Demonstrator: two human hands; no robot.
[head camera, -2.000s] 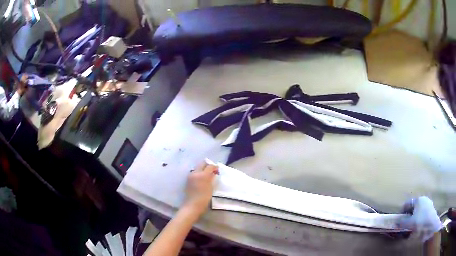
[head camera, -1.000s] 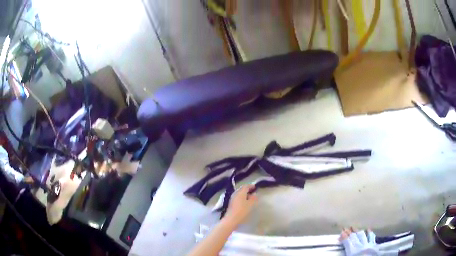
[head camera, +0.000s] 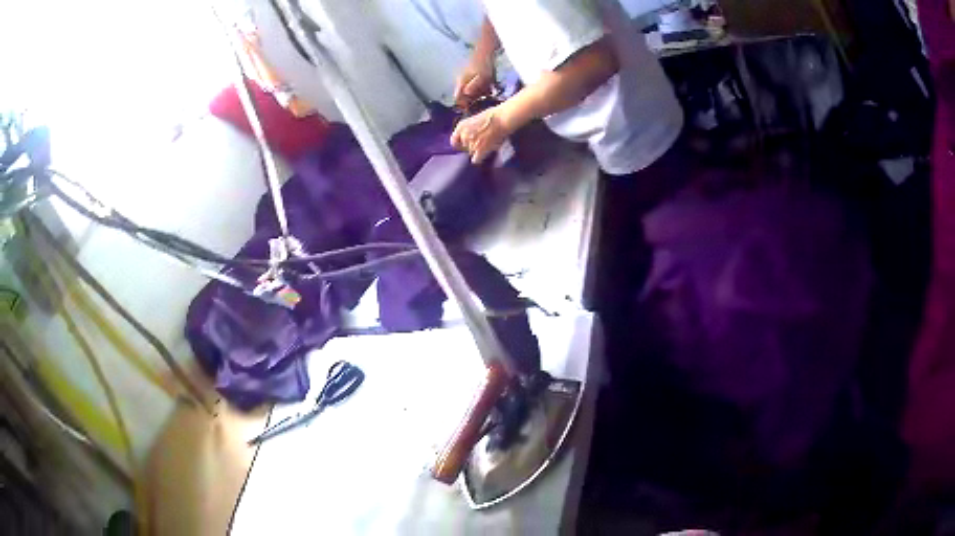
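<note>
The steam iron (head camera: 518, 434) rests on the white-covered pressing table (head camera: 398, 429), near the table's right edge. Its wooden handle is orange-brown and its pointed metal soleplate has a pale rim. A thick pale hose (head camera: 387, 173) rises from it to the upper left. Shears (head camera: 314, 398) with dark handles lie left of the iron. Neither my left hand nor my right hand can be made out. A small pale patch is cut off at the bottom edge; I cannot tell what it is. The strips are out of view.
Another person in a white top (head camera: 628, 105) handles dark purple cloth (head camera: 429, 136) at a table further back. Crumpled purple cloth (head camera: 246, 340) lies beyond the shears. A tan cardboard sheet (head camera: 194, 471) is at lower left. A blurred purple heap (head camera: 754, 283) is at right. Thin cables cross upper left.
The view has swung far to the right and tilted. The strips, pressing board and both my hands have left the picture. The whole iron, its hose and another person now show.
</note>
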